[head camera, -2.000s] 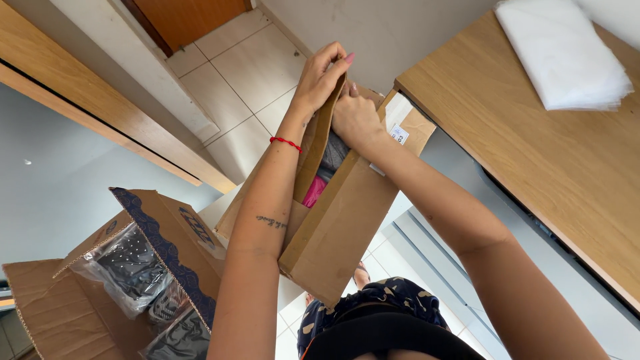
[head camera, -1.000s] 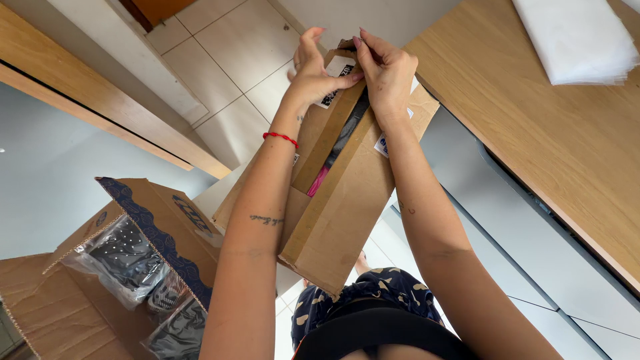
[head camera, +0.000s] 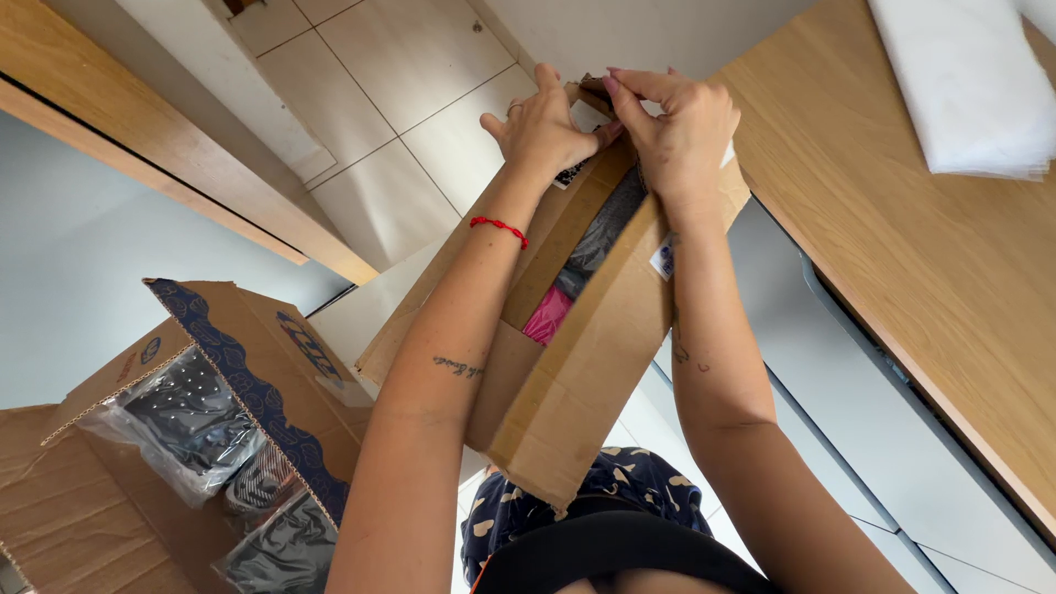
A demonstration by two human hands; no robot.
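Note:
A brown cardboard box (head camera: 590, 371) is held in front of my body, its top flaps partly apart. Through the gap show a dark grey item (head camera: 606, 231) and a pink plastic-wrapped item (head camera: 547, 316). My left hand (head camera: 549, 128) lies at the far end of the box, thumb against a flap beside a printed label, other fingers spread. My right hand (head camera: 681, 136) pinches the torn far edge of the cardboard between thumb and index finger. A small sticker (head camera: 662, 257) is on the box beside my right wrist.
An open cardboard box (head camera: 272, 371) at the lower left holds several plastic-wrapped garments (head camera: 194, 412). On the right, a wooden countertop (head camera: 891, 165) above grey drawers (head camera: 858, 379) bears a stack of translucent plastic bags (head camera: 961, 82). A wood-edged panel stands at the left.
The gap between the flaps, narrow one second ago, is wider now and shows more of the grey and pink items. Both hands remain at the box's far end.

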